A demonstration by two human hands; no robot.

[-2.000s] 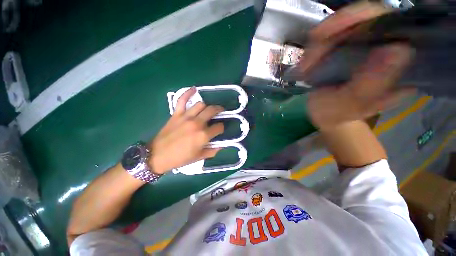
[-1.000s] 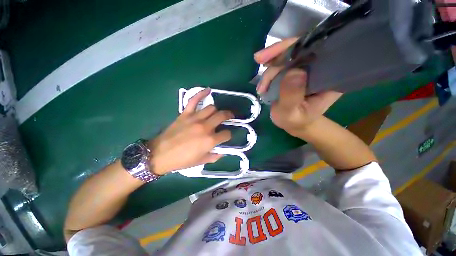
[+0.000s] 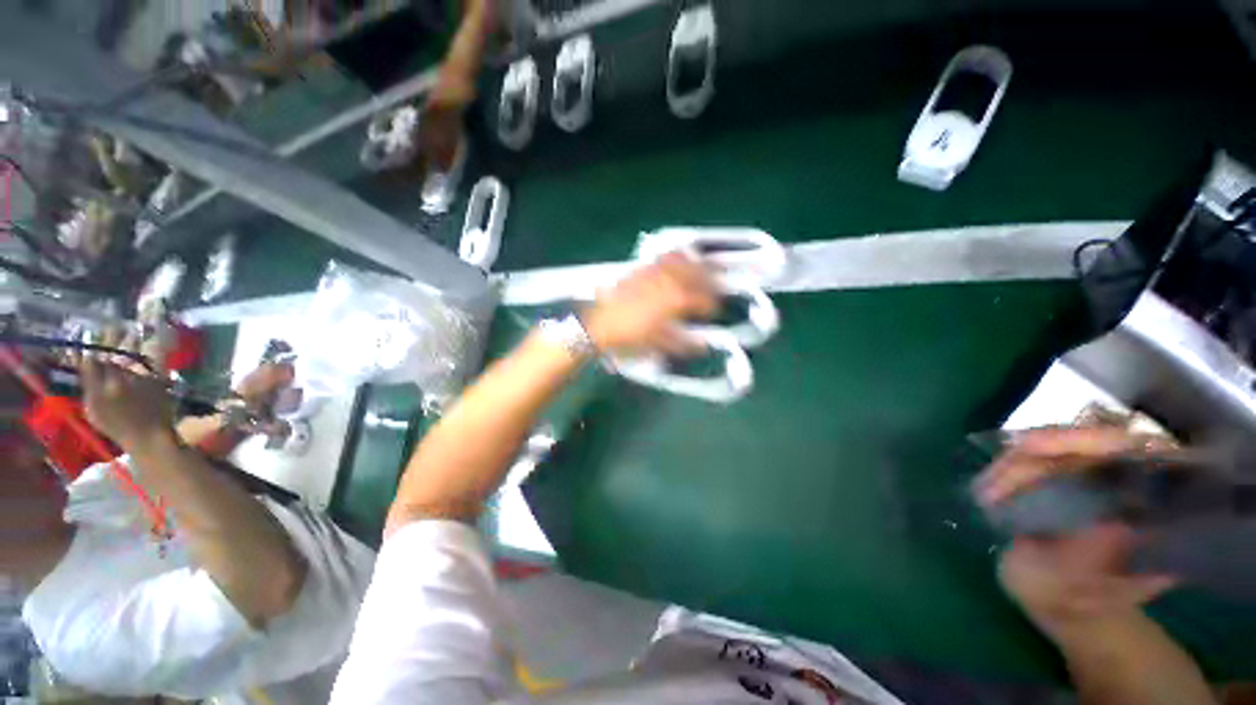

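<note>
My left hand (image 3: 654,306) is on a group of three white plastic housings (image 3: 727,382), fingers over their disc ends; the group overlaps the pale strip. The loops point right, and the hand hides their disc ends. My right hand (image 3: 1081,530), blurred, is closed around the grey-black electric screwdriver (image 3: 1185,517) at the right. Its tip is not clear. The silver-white screw feeder (image 3: 1185,344) stands just beyond my right hand, partly hidden.
Several single white housings lie beyond the pale strip (image 3: 950,258), one at the upper right (image 3: 957,117). A clear plastic bag (image 3: 400,331) lies left of my left hand. A neighbouring worker in a white shirt (image 3: 179,572) sits at the left. A grey bar crosses the upper left.
The view has swung toward the left and outward. My left hand has moved the three housings away from me, onto the strip. My right hand still holds the screwdriver, now near the feeder.
</note>
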